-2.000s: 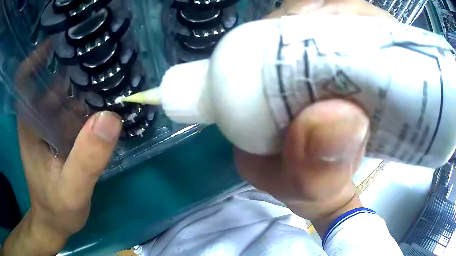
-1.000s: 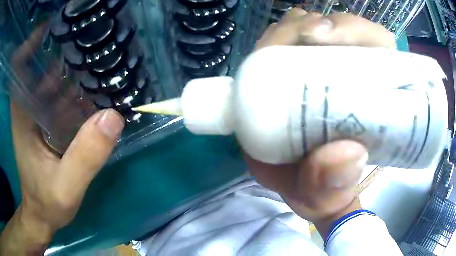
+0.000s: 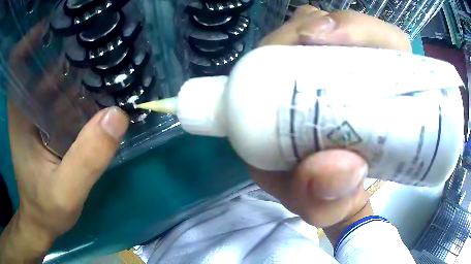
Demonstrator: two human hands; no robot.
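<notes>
My right hand [image 3: 335, 178] is closed around a white squeeze bottle [image 3: 258, 108] with a printed label, held on its side. Its pale yellow nozzle [image 3: 160, 105] points left, its tip at the lower end of a column of glossy black curved parts [image 3: 106, 51]. White spots show on the lowest parts near the tip. A second column of black parts [image 3: 214, 31] stands to the right. Both columns lie in a clear plastic tray [image 3: 165, 126]. My left hand [image 3: 69, 180] grips the tray's lower left edge, thumb on top near the nozzle tip, fingers seen through the plastic underneath.
A glossy green surface [image 3: 170, 180] lies below the tray. More clear trays [image 3: 397, 18] show at the top right behind the bottle. A dark mesh-like object [image 3: 446, 232] is at the lower right. The wearer's white clothing [image 3: 227, 232] fills the bottom middle.
Since two seconds ago the bottle and right hand have moved a little down, and the nozzle tip slightly right. The tray has shifted slightly. My left hand has barely moved and keeps its hold.
</notes>
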